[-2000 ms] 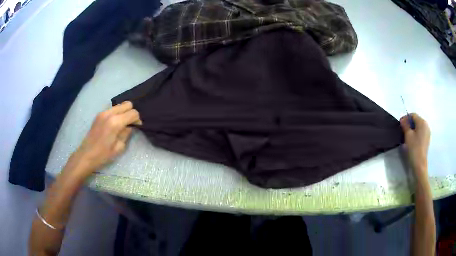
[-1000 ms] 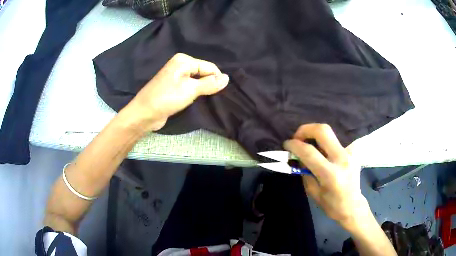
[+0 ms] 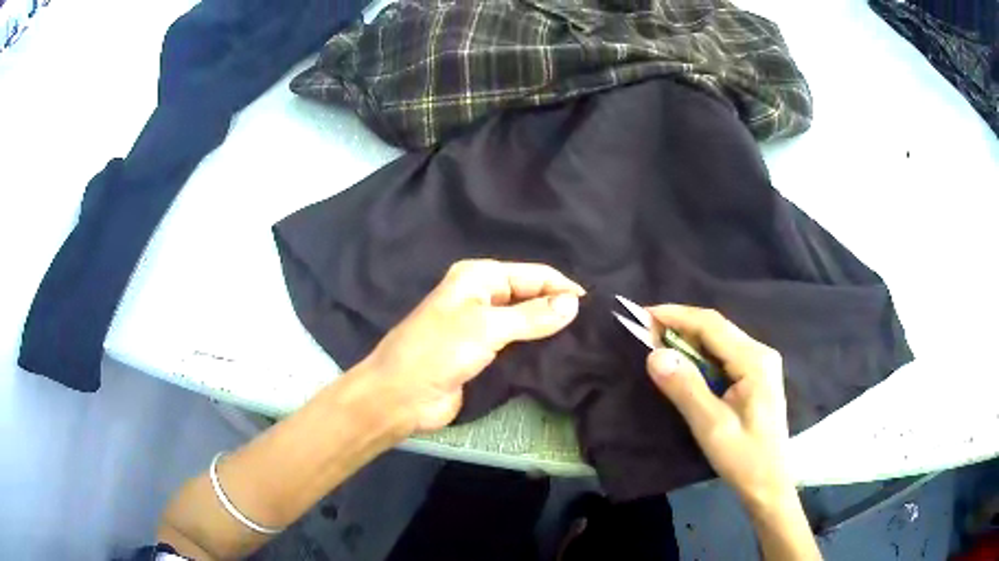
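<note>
The dark charcoal-brown inner shorts [image 3: 679, 197] lie spread on the table, joined at the top to the crumpled plaid outer shell [image 3: 471, 77]. My left hand [image 3: 482, 334] is over the middle of the shorts, thumb and forefinger pinched together; whether a thread or a bit of cloth is between them is too small to tell. My right hand [image 3: 723, 389] holds the thread snips [image 3: 638, 324], blades apart and pointing up-left, close to the left fingertips. The handle is mostly hidden in the palm.
The pale table [image 3: 208, 318] has a worn front edge. A long navy cloth piece [image 3: 121, 219] lies at the left, hanging over the edge. Dark garments [image 3: 951, 49] lie at the far right. My legs and the grey floor show below the table.
Both hands have moved up onto the middle of the shorts, the left also rightward. The snips have moved from the front edge to near the left fingertips. More of the plaid shell shows.
</note>
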